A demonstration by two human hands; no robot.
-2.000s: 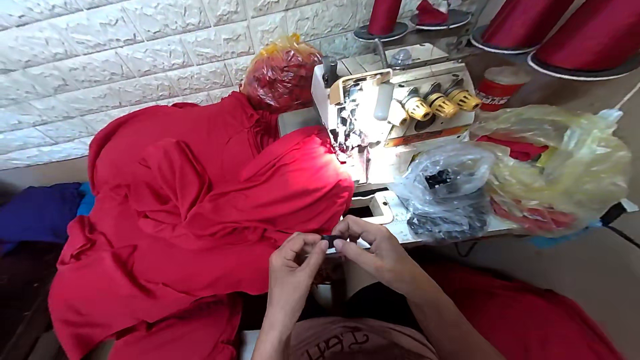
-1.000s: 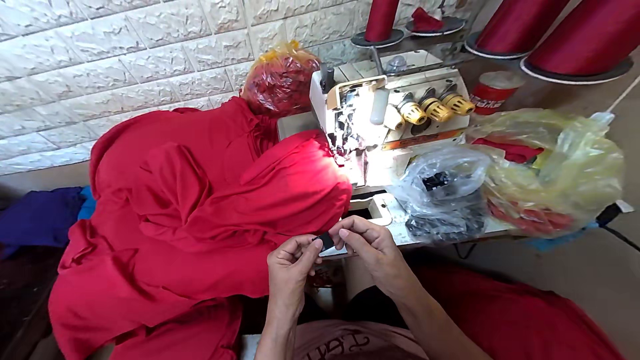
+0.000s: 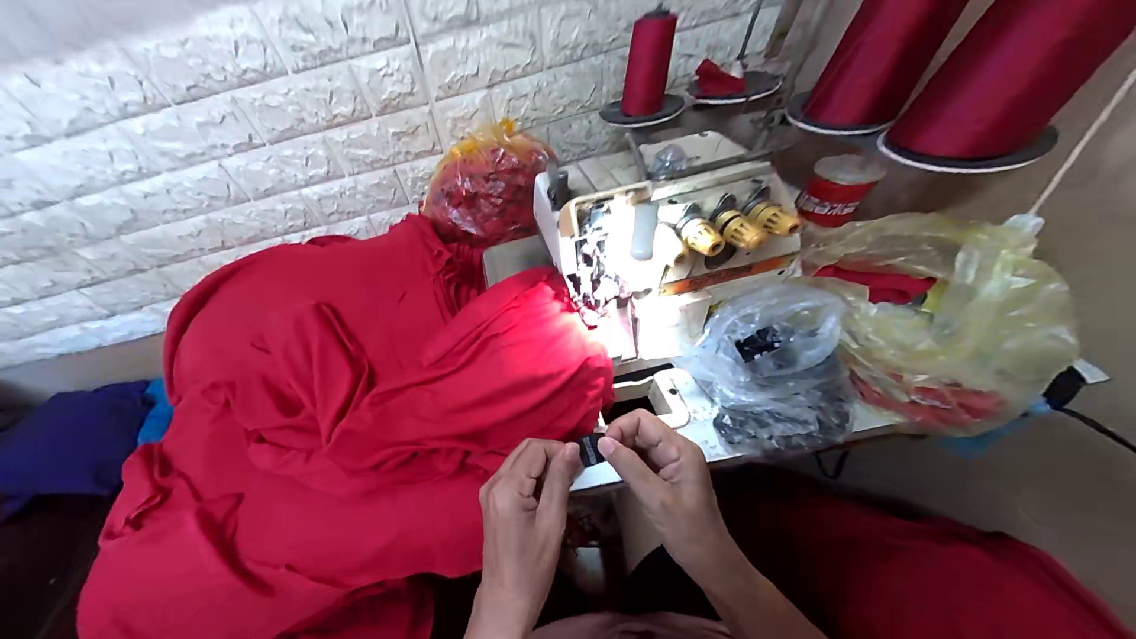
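A small black fabric label with light writing is pinched between both hands in front of the sewing machine. My left hand grips its left end between thumb and finger. At its right end are the thumb and forefinger of my right hand. Red fabric lies in a large heap to the left, its upper right part reaching the lit needle area of the overlock sewing machine. Just right of the machine's front opening, a clear plastic bag holds dark pieces.
A yellowish plastic bag with red pieces lies at the right. Behind the machine stand a red thread cone and a red-filled bag by the brick-patterned wall. A red container and large thread cones are at the back right. Blue cloth lies far left.
Both hands stay together on the black label. It has turned slightly between the fingers, and its light writing now shows. The red fabric has not plainly moved.
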